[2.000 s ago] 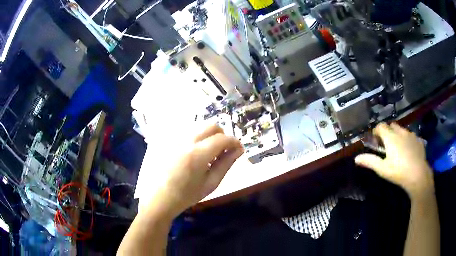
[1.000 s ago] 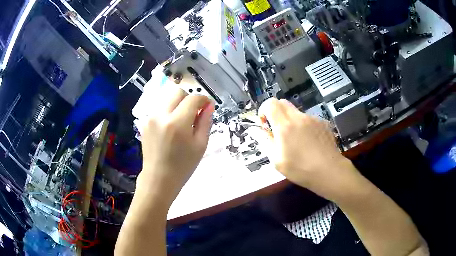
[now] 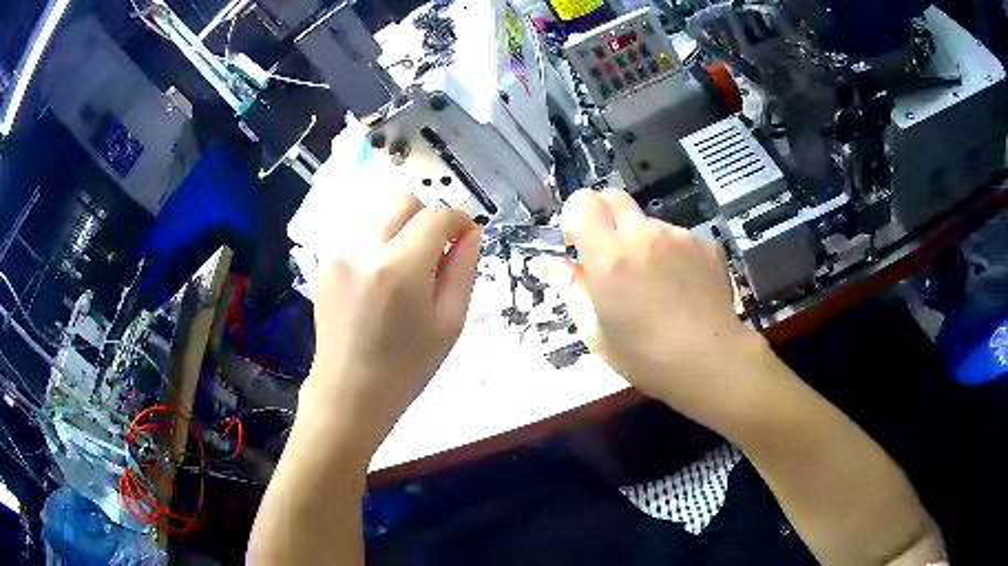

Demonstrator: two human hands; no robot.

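Note:
My left hand (image 3: 387, 287) is bare, with thumb and forefinger pinched just left of the needle area. Any thread between them is too fine to see. My right hand (image 3: 663, 299) is bare, its fingertips closed on what looks like a small thin metal tool (image 3: 542, 236), tweezers or snips, pointing left at the needle area. The sewing machine head (image 3: 464, 133) stands right behind both hands. The button clamp (image 3: 525, 290) shows between the hands, below the tool. The needle is partly hidden by my fingers.
A control panel (image 3: 625, 61) with red digits stands behind. The vented cover (image 3: 730, 164) is right of my right hand. The white table (image 3: 442, 409) has a brown front edge. Black garment (image 3: 818, 442) and striped cloth (image 3: 685, 492) lie below. Orange cable (image 3: 144, 470) is at lower left.
My right hand came from the table's right edge to the needle area, then rose slightly. My left hand moved up and left from the clamp, then stayed nearly in place.

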